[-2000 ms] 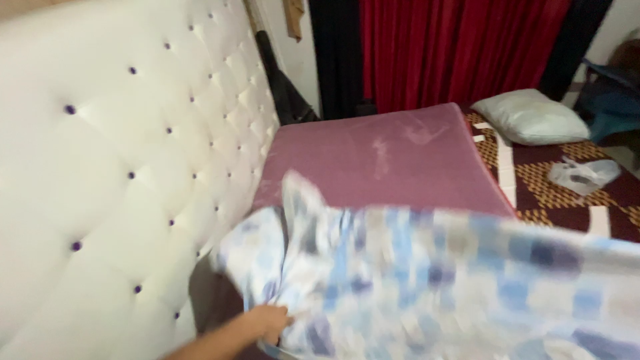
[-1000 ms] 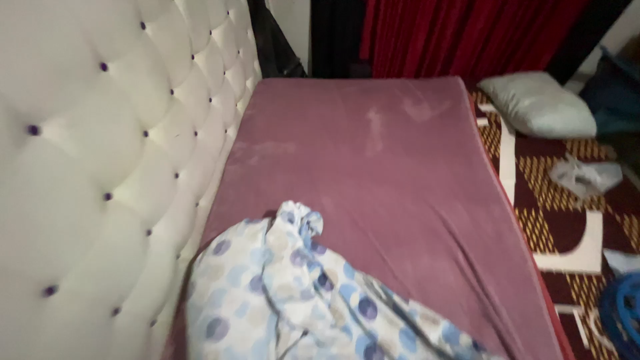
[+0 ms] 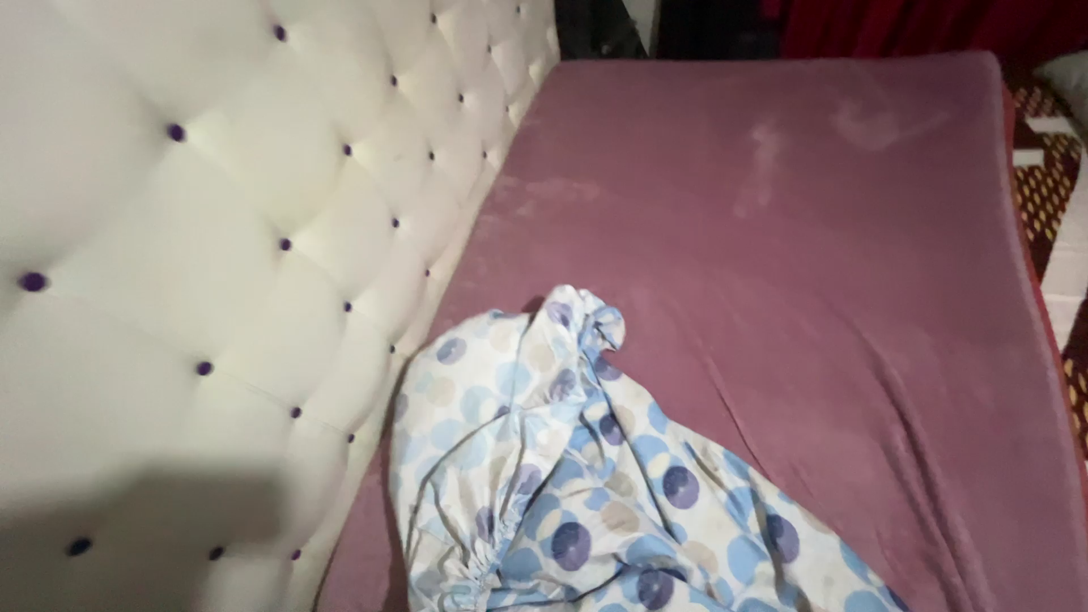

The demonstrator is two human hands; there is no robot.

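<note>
A white fitted sheet with blue, purple and beige dots (image 3: 569, 476) lies bunched over the near part of a mattress covered in mauve fabric (image 3: 722, 221). Its gathered elastic edge shows at the bottom, and a twisted corner of it points toward the far end. The left side of the sheet lies close beside the headboard. Neither of my hands is in view; whether they touch the sheet beyond the lower edge of the picture is hidden.
A cream tufted headboard (image 3: 246, 195) with dark buttons runs along the left of the mattress. Red curtains (image 3: 918, 30) hang at the far end. Patterned carpet (image 3: 1045, 187) and part of a pale pillow (image 3: 1064, 81) show at the right.
Two seconds ago a hand was on the sheet, which was spread wide across the mattress. Now the sheet lies bunched and that hand is out of view.
</note>
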